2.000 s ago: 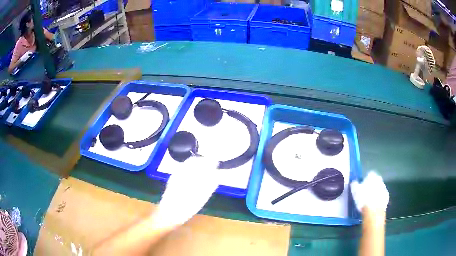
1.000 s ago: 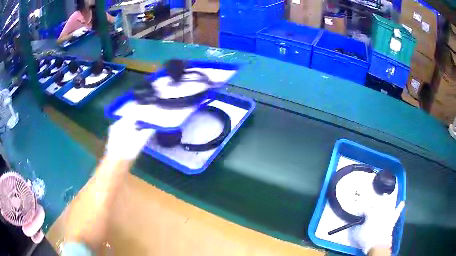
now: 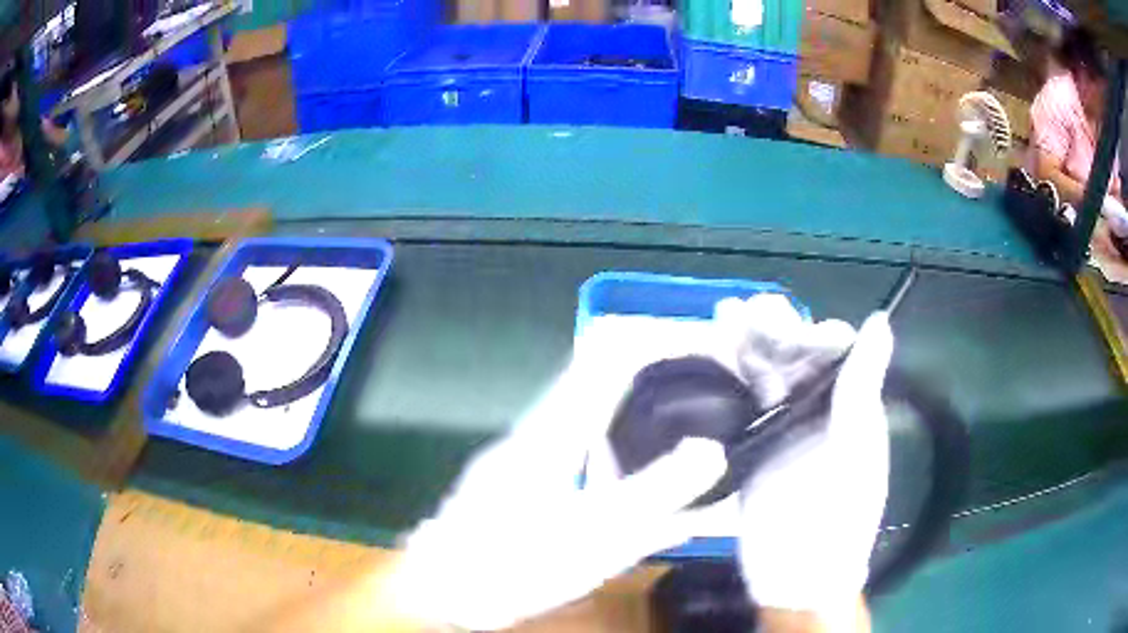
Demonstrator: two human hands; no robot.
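Note:
A black headset (image 3: pixel 678 414) is held up in front of me, above a light blue tray (image 3: pixel 693 297) with a white liner. One ear cup faces up, the other hangs low near the bottom edge, and the blurred headband curves to the right. My left hand (image 3: pixel 557 519), in a white glove, grips the near ear cup with the thumb on it. My right hand (image 3: pixel 823 470), also gloved, is closed around the headset beside the thin boom, which points up right. Most right-hand fingers are partly blurred.
On the green belt (image 3: pixel 458 371) at left, a light blue tray (image 3: pixel 158 427) holds another headset (image 3: pixel 328 328). More trays with headsets lie farther left. Brown cardboard (image 3: pixel 210 563) covers the near edge. Blue bins (image 3: pixel 458 93), a white fan (image 3: pixel 971 142) and a person (image 3: pixel 1070 111) are behind.
The headset has been lifted from the right tray and is now in both hands. The dark blue tray has been let go and now lies farther left. My left hand has come over to the right.

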